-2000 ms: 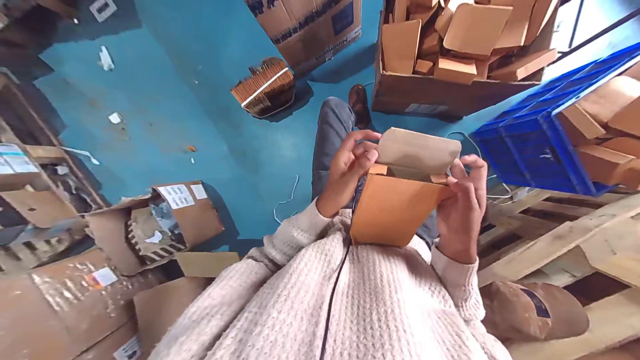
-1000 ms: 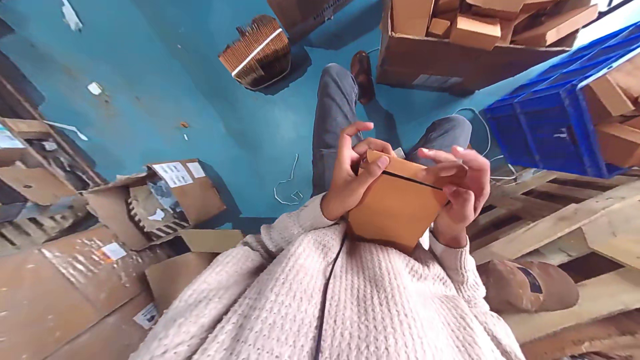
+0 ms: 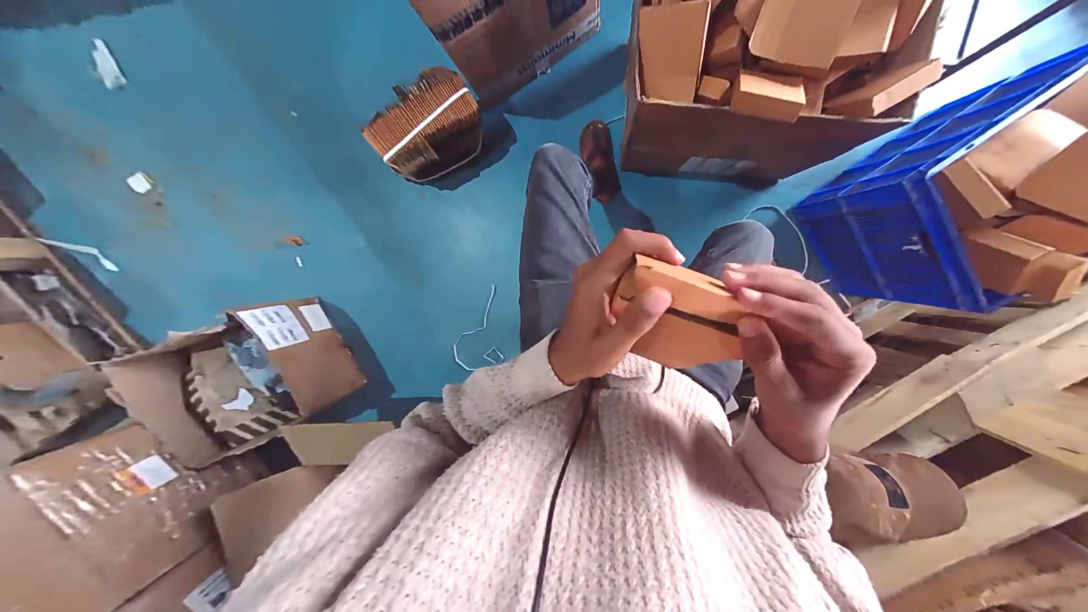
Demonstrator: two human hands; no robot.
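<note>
A small brown cardboard box (image 3: 693, 337) is held between both hands above my lap, one narrow end turned up with a dark gap across it. My left hand (image 3: 608, 306) grips its left side, thumb on the near face and fingers over the far edge. At the right end, my right hand (image 3: 799, 336) pinches the box between thumb and fingers. The end panel looks folded over; whether it is fully tucked in I cannot tell. The box's underside is hidden.
A large carton (image 3: 714, 140) of small boxes stands ahead, beside a blue plastic crate (image 3: 875, 225) holding more. A strapped bundle of flat cardboard (image 3: 433, 127) lies on the floor. Wooden pallets (image 3: 943, 382) and a brown cap (image 3: 901, 501) are at right; opened cartons (image 3: 331, 357) at left.
Two seconds ago the box's end flap stood up between my hands; now it is folded down. Both hands have closed in around the box's end, and the box is tilted differently.
</note>
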